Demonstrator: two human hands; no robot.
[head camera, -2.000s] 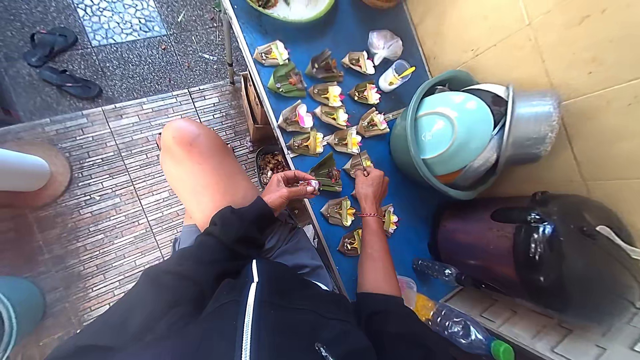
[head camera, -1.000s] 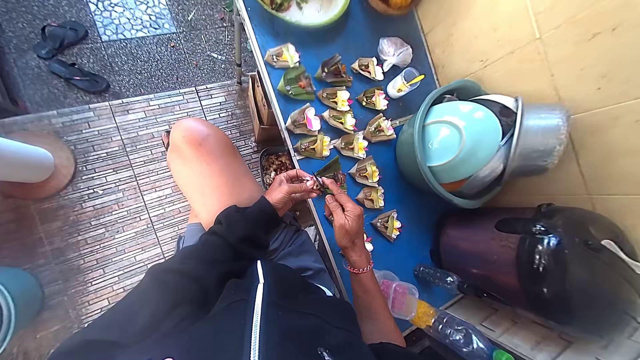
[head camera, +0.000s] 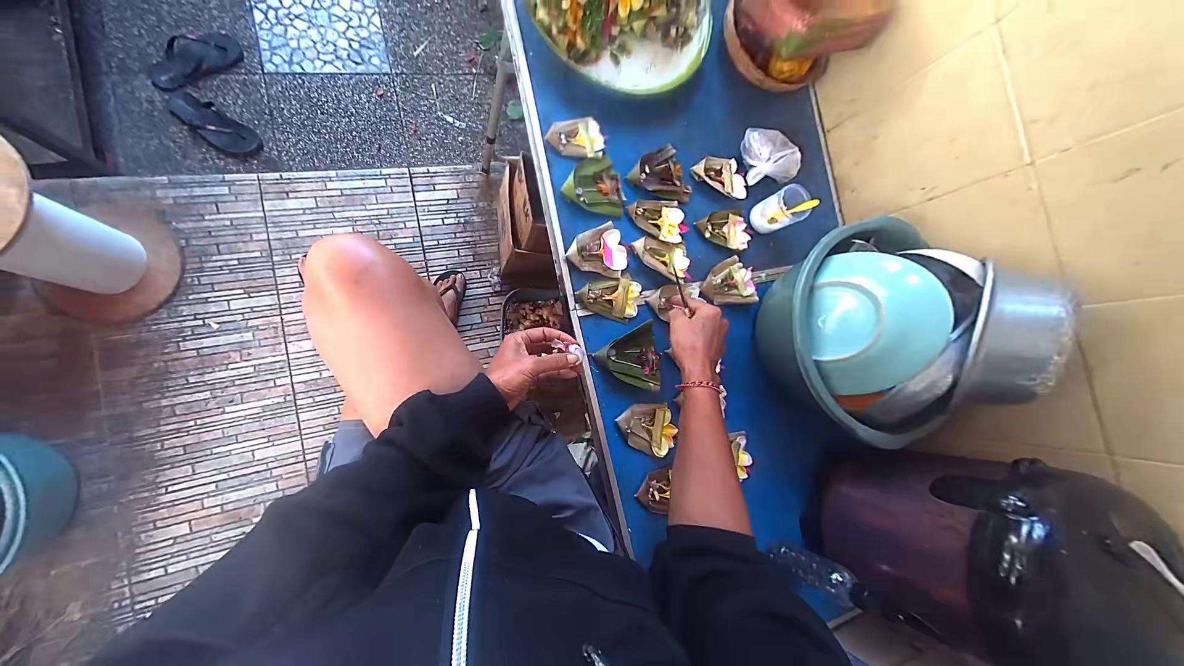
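Observation:
My left hand (head camera: 534, 363) is at the left edge of the blue table (head camera: 786, 481), pinching a small white and pink item (head camera: 570, 351) between thumb and fingers. My right hand (head camera: 696, 338) reaches over the table with a thin dark stick (head camera: 682, 291) in its fingers, its tip near the leaf packets. A green folded-leaf packet (head camera: 633, 357) lies between my hands. Around them stand several folded-leaf packets with flowers, such as one with a yellow and white blossom (head camera: 650, 429) and one with a pink and white blossom (head camera: 599, 250). My right forearm partly hides some packets.
Beyond the packets are a bowl of cut plant pieces (head camera: 638, 79), a knotted plastic bag (head camera: 770, 155) and a cup with a yellow spoon (head camera: 783, 209). A teal basin of bowls (head camera: 786, 342) and a dark rounded container (head camera: 906, 546) stand right. Cardboard (head camera: 523, 231) is beside the table.
My hands were together at the green leaf packet a second ago. Now they are apart: my right hand has moved away from it to the packets farther up the table, and the packet lies on the table.

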